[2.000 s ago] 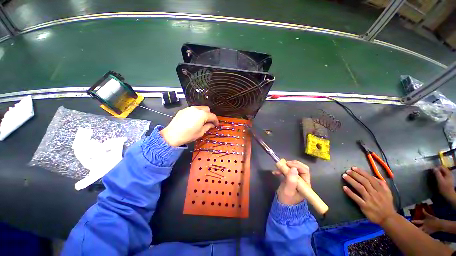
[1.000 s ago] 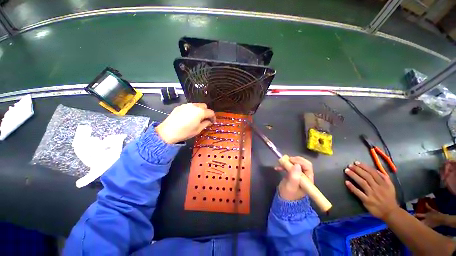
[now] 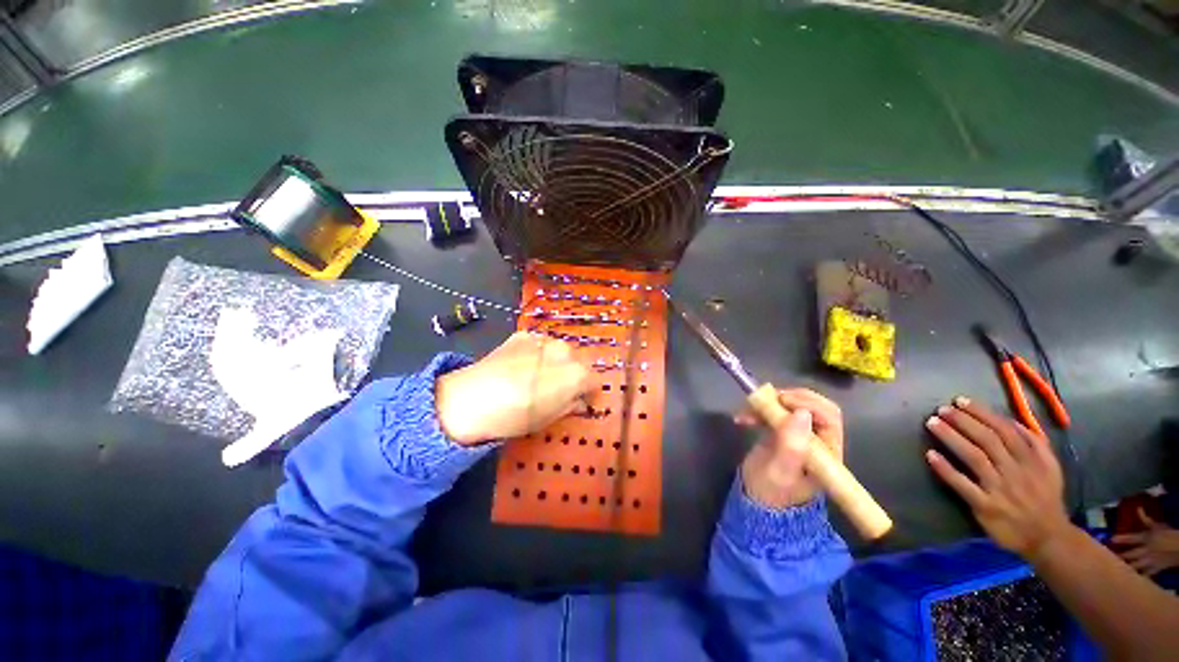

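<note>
The orange-red perforated jig (image 3: 578, 485) lies in front of me, with small leaded components (image 3: 584, 299) in rows on its upper part. My left hand (image 3: 517, 385) is over the jig's left middle, fingers bent down near a few loose dark pieces (image 3: 591, 413); whether it pinches one is hidden. The solder wire (image 3: 433, 285) runs from the spool (image 3: 295, 213) to the jig's upper left, above my left hand. My right hand (image 3: 791, 446) grips the pale wooden handle of the soldering iron (image 3: 828, 472), its tip at the jig's upper right edge.
A black fan (image 3: 588, 188) stands behind the jig. A yellow sponge stand (image 3: 859, 344) and orange-handled cutters (image 3: 1021, 382) are right. Another person's hand (image 3: 1002, 472) rests on the bench above a blue parts bin (image 3: 924, 621). A bag (image 3: 181, 349) with white cloth (image 3: 272, 375) lies left.
My left hand has moved down from the upper component rows to the jig's middle, away from the solder wire. A small black part beside the wire is now uncovered. The view has shifted slightly.
</note>
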